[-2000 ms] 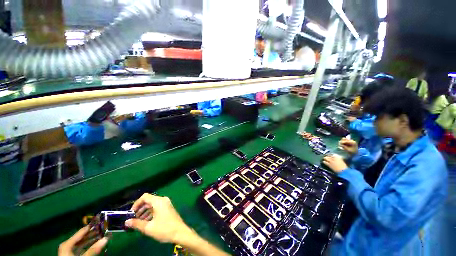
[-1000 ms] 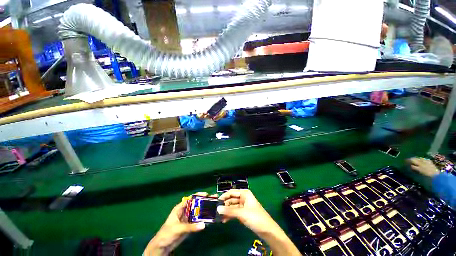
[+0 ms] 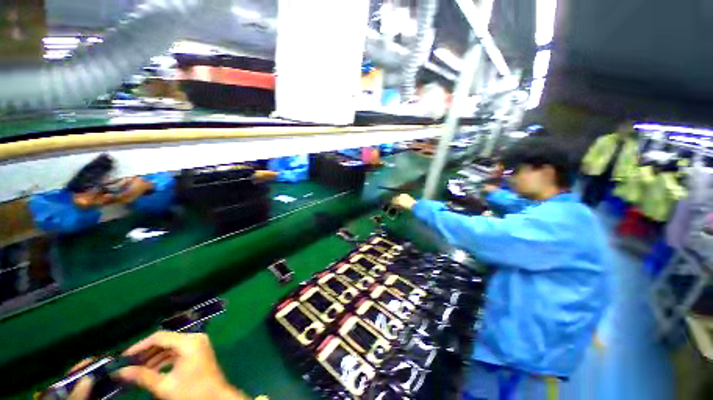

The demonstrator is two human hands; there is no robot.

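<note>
My left hand [image 3: 81, 383] is at the lower left edge, mostly cut off and blurred, on a small dark oblong part [image 3: 98, 369] with a silvery edge. My right hand [image 3: 181, 366] holds the same part at its right end between thumb and fingers. The part's details are too blurred to tell. Beside my hands, a dark paired piece [image 3: 194, 314] lies on the green surface. Right of my hands, the black blister tray [image 3: 301, 367] holds rows of dark housings with gold-pink borders.
Part-built phones [image 3: 281, 270] lie singly on the green surface [image 3: 234, 273]. A person in a blue smock [image 3: 539, 273] stands right of the tray, one arm stretched over the surface. Stacked black trays [image 3: 224, 197] stand on the far side. A white-edged shelf [image 3: 234, 144] runs above.
The view swings left, then back right. The part stays in my hands and now sits at the lower left. The person at the right has stretched an arm over the green surface.
</note>
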